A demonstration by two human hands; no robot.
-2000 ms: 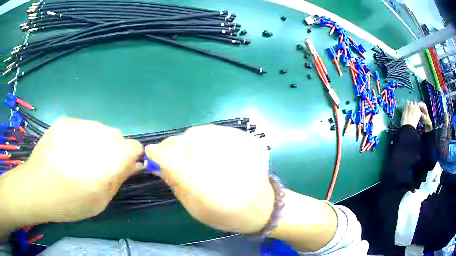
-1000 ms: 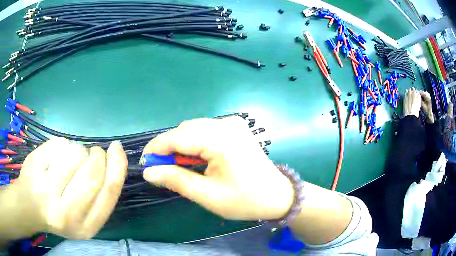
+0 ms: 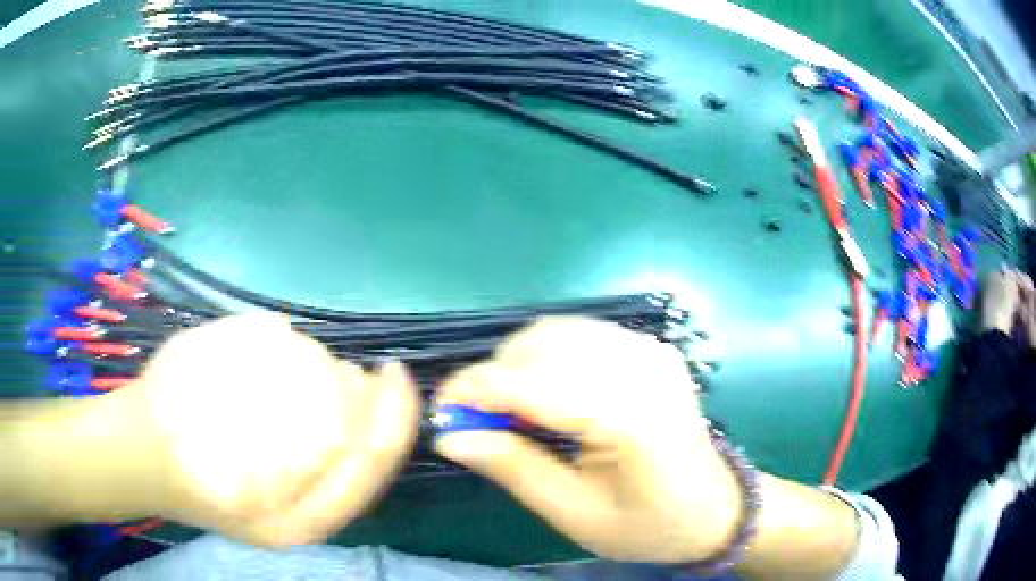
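Observation:
My right hand holds a blue-and-red end piece between thumb and forefinger, its blue part pointing left. My left hand is just left of it, back of the hand up and fingers curled; whether it holds anything is hidden. Both hands are over the near bundle of black cables. Blue-and-red end pieces lie at that bundle's left end.
A far bundle of black cables with yellowish left tips lies at the back. Small black caps, a red cable and a loose pile of blue-and-red pieces lie at right. Another person's hand shows at the right edge.
The whole view has shifted, so bench items appear further right. Since two seconds ago the hands have moved slightly apart, and the end piece shows more in my right hand's fingers.

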